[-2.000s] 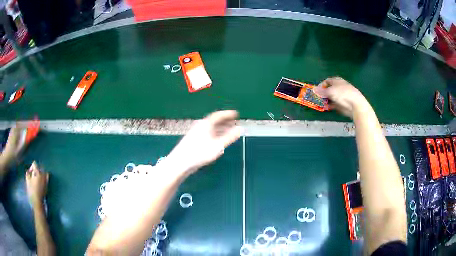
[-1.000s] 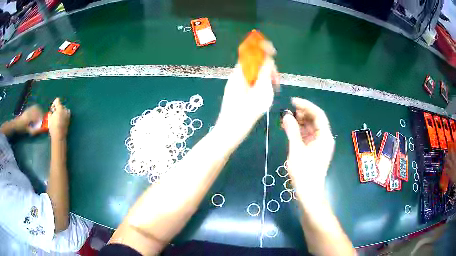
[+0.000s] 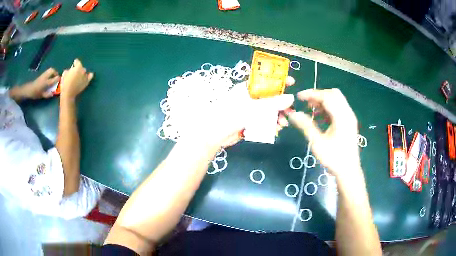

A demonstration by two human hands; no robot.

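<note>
My left hand (image 3: 250, 117) holds a phone (image 3: 269, 74) at the middle of the view. Its yellow-orange upper part shows, and a white area shows below my fingers. My right hand (image 3: 327, 125) is just right of the phone, with thumb and index finger apart and pointing at it. A gap shows between the fingertips and the phone. Whether a small part sits at the right fingertips cannot be told. A large heap of white rings (image 3: 192, 100) lies behind and left of my left hand, partly hidden by it.
Loose white rings (image 3: 257, 176) lie nearer me. Several phones (image 3: 398, 151) lie at right, beside black trays (image 3: 440, 175). A worn metal strip (image 3: 200, 31) borders the belt, which carries orange phones (image 3: 229, 4). Another worker's hands (image 3: 75, 80) hold an orange piece at left, near a dark bar (image 3: 42, 51).
The view has shifted, so the belt sits higher. My left hand has brought the phone down and closer. My right hand has come near it, and the dark round piece at its fingertips no longer shows.
</note>
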